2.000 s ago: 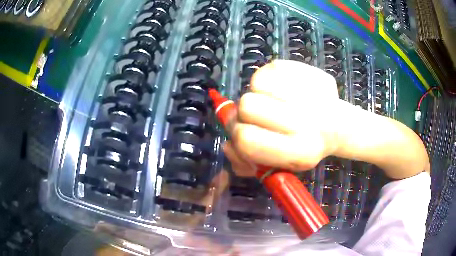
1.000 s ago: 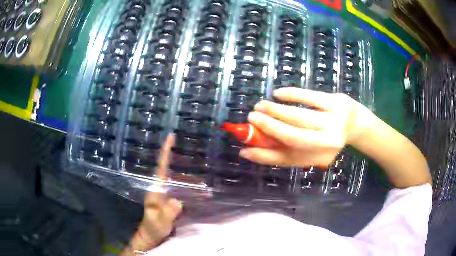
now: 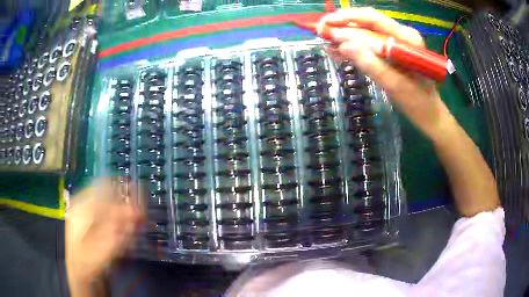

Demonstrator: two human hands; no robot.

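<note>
A clear plastic tray lies on the green mat, its near rim close to my body. Small round black parts stand in several long rows in it. My right hand is at the tray's far right corner and holds a red marker, its tip pointing left over the red and blue tape. My left hand is at the tray's near left corner, strongly blurred; whether its fingers grip the rim cannot be told.
A tan board with rows of pale rings lies at the left. Dark stacked strips are at the right edge. A white connector on a red wire lies near the marker. Yellow tape crosses the mat at left.
My right hand has moved with the marker from over the rows to the tray's far right corner. My left hand has moved left and up. The tray now shows whole and straighter in view.
</note>
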